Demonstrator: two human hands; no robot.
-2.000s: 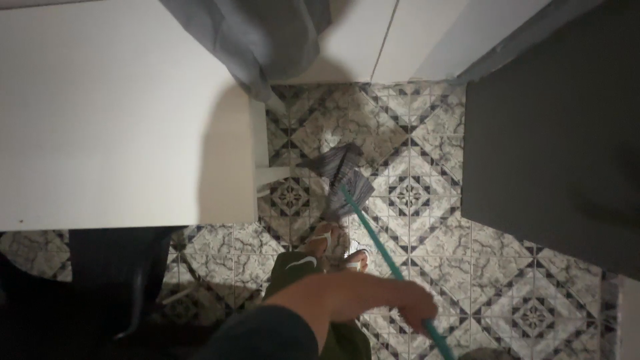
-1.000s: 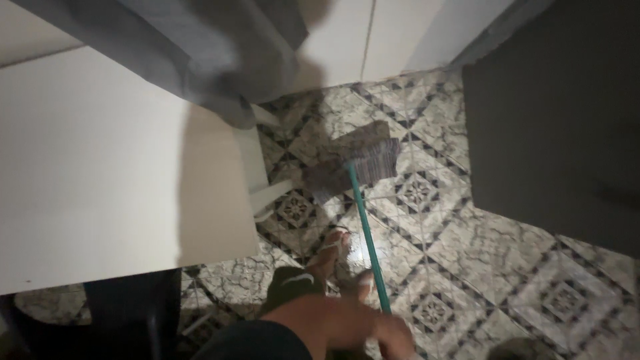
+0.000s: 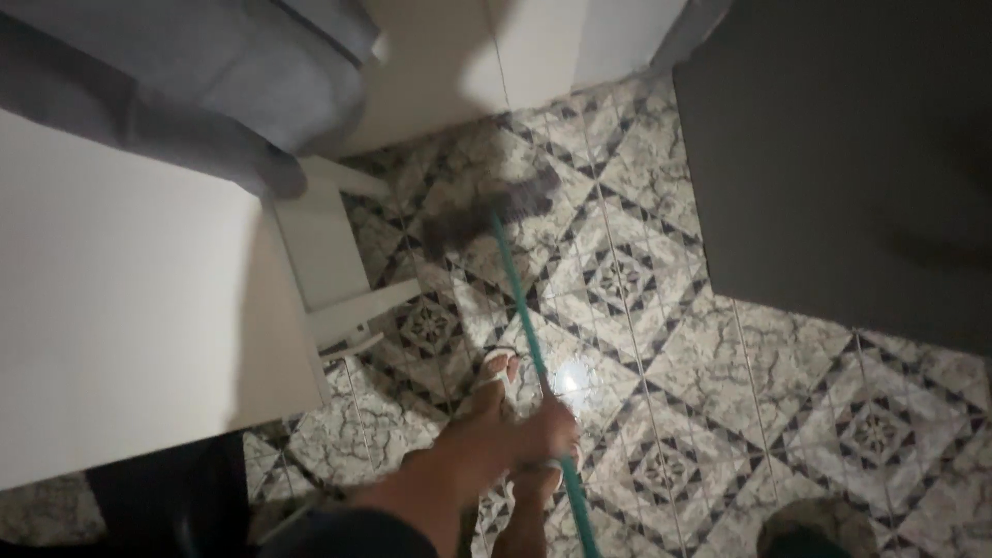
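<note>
My left hand [image 3: 552, 428] reaches in from the lower left in a dark sleeve, its fingers closed around the green handle [image 3: 518, 291] of a broom. The handle runs down past the hand and leaves the view at the bottom edge. Beyond my feet, the broom's dark bristle head [image 3: 492, 213] lies across the patterned tile floor [image 3: 666, 341], blurred by motion. My right hand is not in view. My feet in light-strapped sandals [image 3: 500, 364] stand beside the handle, partly hidden by my forearm.
A white tabletop [image 3: 139, 294] with white legs [image 3: 364, 302] stands at left, grey cloth [image 3: 232, 70] hanging over its far side. Pale panels [image 3: 434, 70] border the floor ahead. A dark grey flat-sided object [image 3: 837, 170] stands at right, a dark chair-like shape [image 3: 174, 496] at lower left.
The broom head has moved away from my feet, toward the pale panels, and the handle stands less slanted in view. My left hand has kept hold of it. The view has shifted somewhat.
</note>
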